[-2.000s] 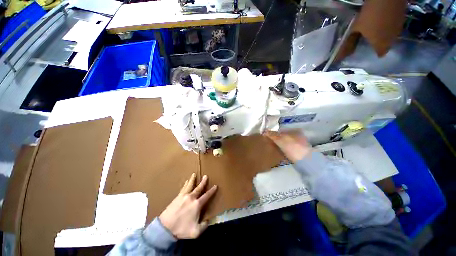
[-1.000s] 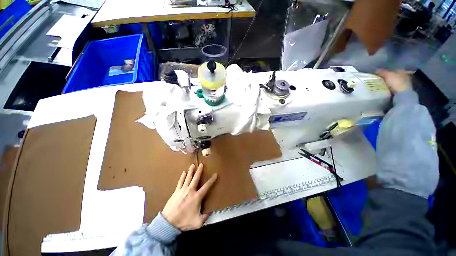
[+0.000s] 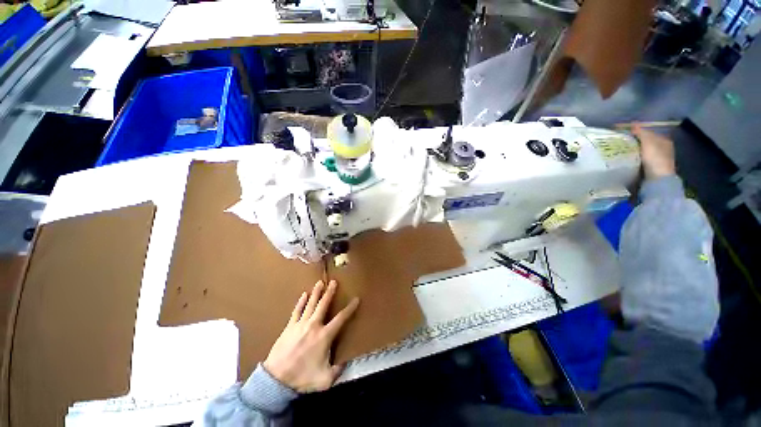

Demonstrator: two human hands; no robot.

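A brown cut panel (image 3: 221,258) lies flat on the white table, with a seam line down its middle running under the left end of the white sewing machine (image 3: 517,179). My left hand (image 3: 304,338) lies flat on the panel, fingers spread, fingertips just in front of the needle area. The needle itself is hidden. My right hand (image 3: 656,153) is at the far right end of the machine head, around the handwheel, which is mostly hidden. Dark and red snips (image 3: 530,273) lie on the table right of the panel.
Another brown panel (image 3: 82,308) lies at left. A bottle with a green base (image 3: 350,150) and white cloth (image 3: 409,188) sit on the head. A blue bin (image 3: 171,113) stands behind the table. A brown piece (image 3: 607,42) hangs behind the machine.
My right hand has moved from the panel beside the machine head to the handwheel end, uncovering the snips. My left hand stays on the panel. The view has shifted slightly.
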